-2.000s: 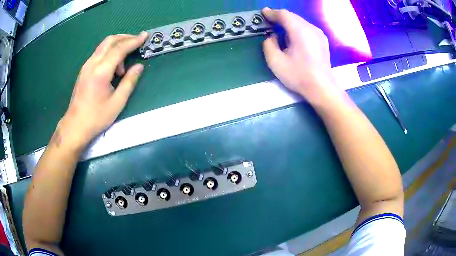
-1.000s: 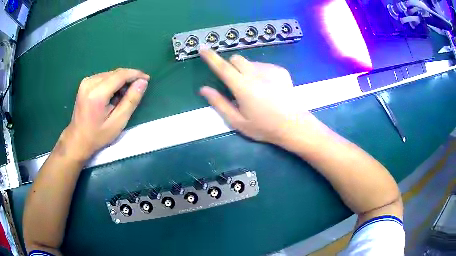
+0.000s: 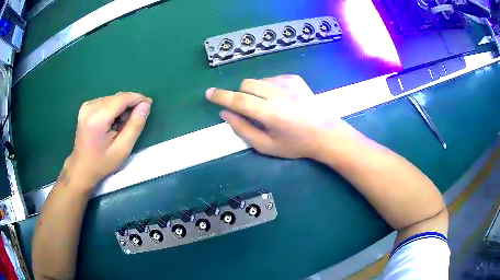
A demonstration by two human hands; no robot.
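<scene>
A grey six-port strip (image 3: 274,42) lies on the green conveyor belt, its right end near the violet-white glow. No hand touches it. A second six-port strip (image 3: 197,225) lies on the green bench at the front, with thin pins along its far edge. My left hand (image 3: 109,134) is over the rail and belt at the left, thumb and forefinger tips together, with nothing seen in it. My right hand (image 3: 271,115) is over the rail below the first strip, fingers apart and empty.
The bright side rail (image 3: 175,150) runs between belt and bench. Tweezers (image 3: 427,121) lie on the bench at the right. A black lamp box (image 3: 425,38) with cables stands over the belt at the upper right. Something red (image 3: 8,257) shows at the lower left edge.
The strip on the belt has moved right toward the glow. Both my hands let go of it; my right hand has drawn back toward me and my left hand has closed its fingertips.
</scene>
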